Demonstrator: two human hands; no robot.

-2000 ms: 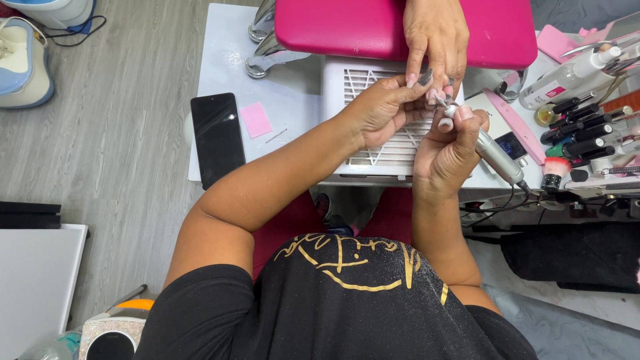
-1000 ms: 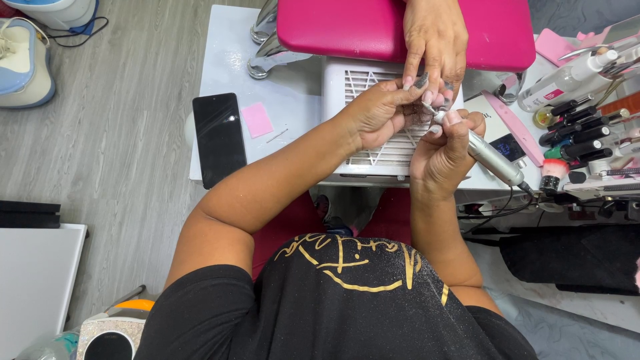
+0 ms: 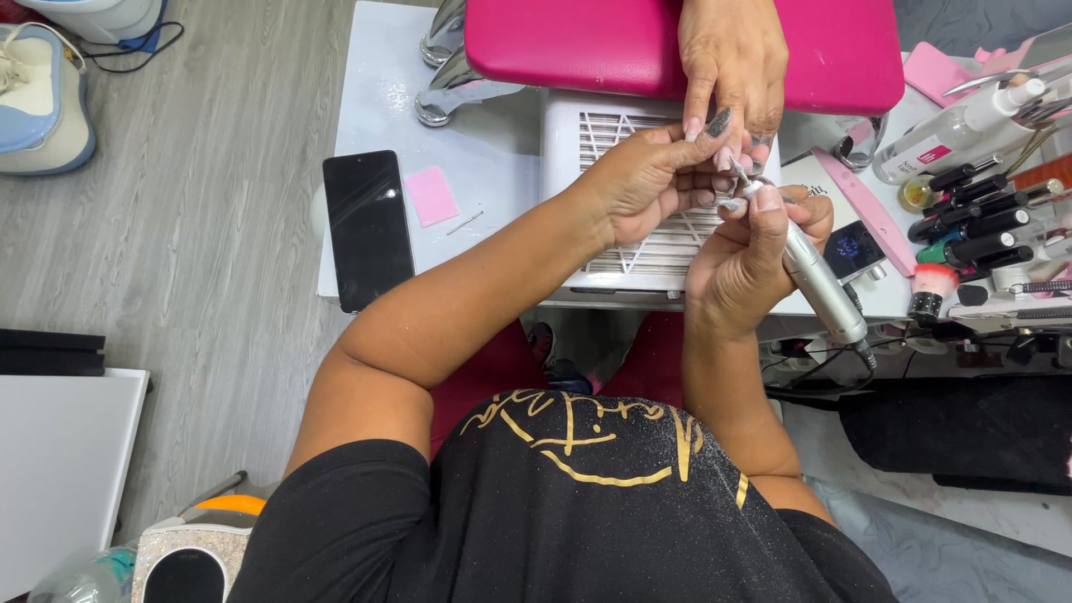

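Note:
My left hand (image 3: 653, 180) holds a finger of another person's hand (image 3: 733, 67), which reaches down over the edge of a pink padded armrest (image 3: 578, 42). In my right hand (image 3: 741, 251) is a silver electric nail drill (image 3: 825, 289), its thin bit close to the tip of a held finger; whether they touch cannot be told. Both my hands are above the slatted grille of a white nail dust collector (image 3: 620, 260). Some of the other person's fingertips are hidden behind my fingers.
On the white table (image 3: 502, 276) lie a black smartphone (image 3: 367, 226), a pink square pad (image 3: 431, 195) and a thin metal bit (image 3: 465, 222). At the right are a pink nail file (image 3: 867, 213), several nail polish bottles (image 3: 976, 222), a clear pump bottle (image 3: 938, 138) and a brush (image 3: 930, 293). The drill's cable hangs off the edge.
My right hand and the drill have shifted slightly since the earliest frame, with the drill's body tilted a little more steeply. My left hand keeps its hold on the other person's finger.

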